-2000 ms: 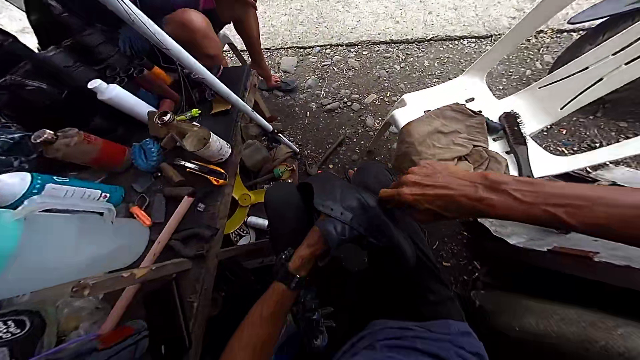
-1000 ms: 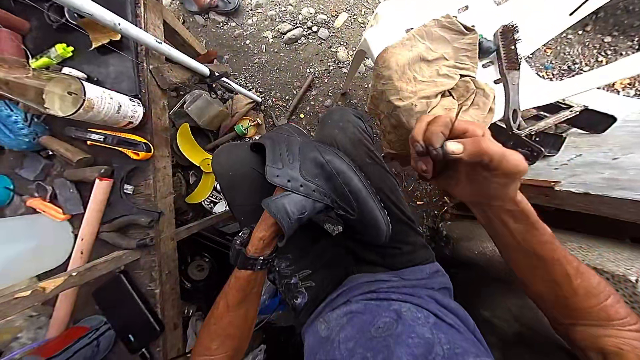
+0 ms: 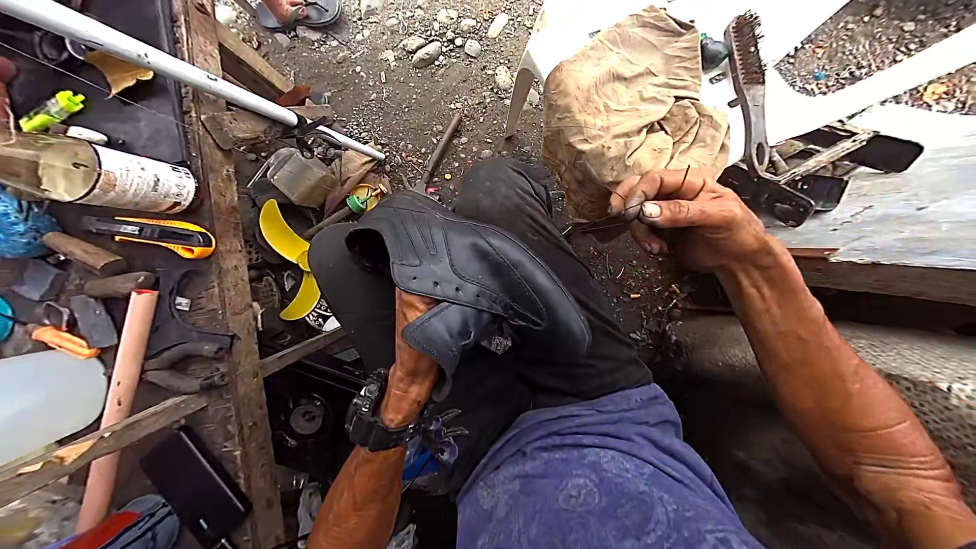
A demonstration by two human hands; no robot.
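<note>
A black leather shoe (image 3: 488,267) lies across my thighs, its toe pointing right and down and its tongue folded out. My left hand (image 3: 415,313) reaches inside the shoe; the fingers are hidden, and only the wrist, with a black watch (image 3: 374,419), shows. My right hand (image 3: 679,217) is raised to the right of the shoe, thumb and fingers pinched on a thin dark thread that trails down toward the left. Just behind that hand is a crumpled tan cloth (image 3: 633,99) on a white plastic chair (image 3: 862,84).
A wire brush (image 3: 751,84) lies on the chair beside a black metal clamp-like piece (image 3: 808,175). At left, a wooden bench edge (image 3: 236,320) borders a yellow utility knife (image 3: 168,235), pliers (image 3: 183,366), a bottle (image 3: 145,179) and a hammer handle (image 3: 122,396). A white pole (image 3: 191,72) crosses above a yellow fan blade (image 3: 286,232).
My right hand has moved away from the shoe to the right, and thread shows at its fingers. My left hand stays in the shoe. The view has tilted down.
</note>
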